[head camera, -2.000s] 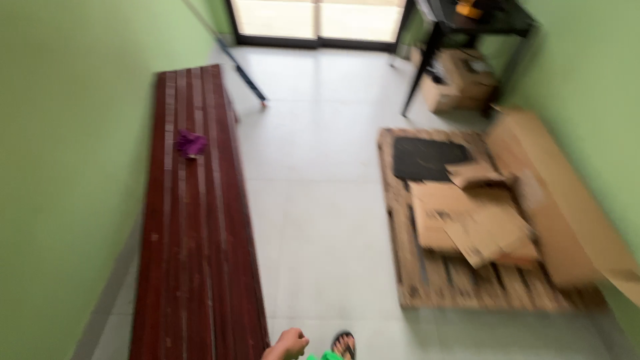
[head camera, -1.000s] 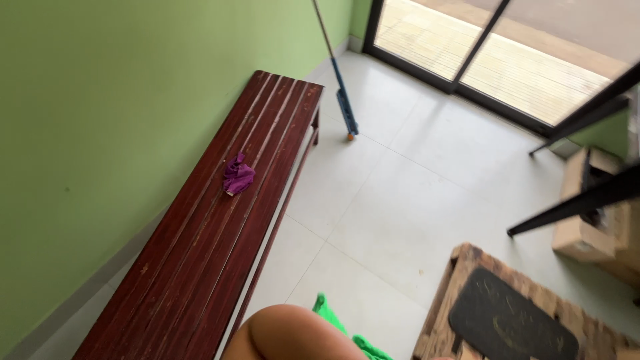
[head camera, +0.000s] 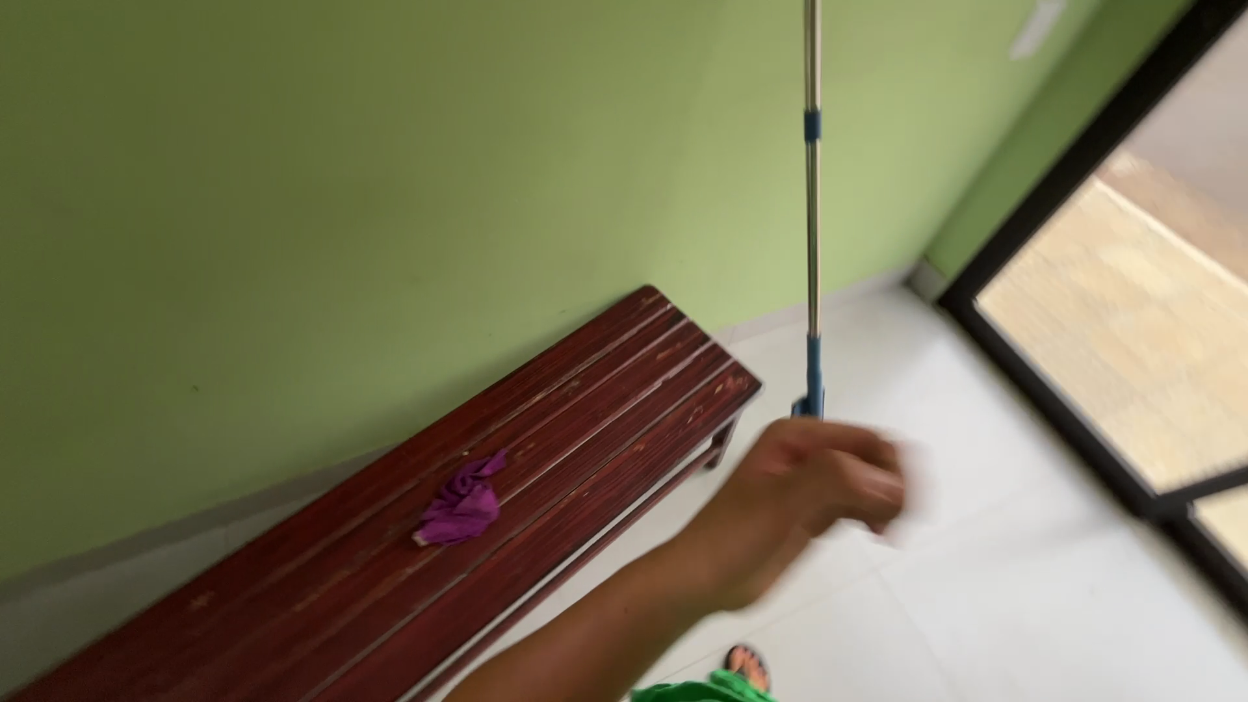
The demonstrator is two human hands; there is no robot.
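My left hand is raised over the floor, just in front of the lower end of a mop-like tool with a metal pole and a blue joint. Its fingers are curled and blurred by motion, with nothing visible in them, and it covers part of the tool's foot. To the left of the hand, a crumpled purple cloth lies on a dark red slatted wooden bench. My right hand is out of view.
The bench runs along a green wall. At the right stands a black-framed glass door. Pale tiles cover the floor. Near the bottom edge are a sandalled foot and green clothing.
My left hand has risen from the bottom of the view to in front of the tool. The cloth remains on the bench. The view has swung left toward the wall.
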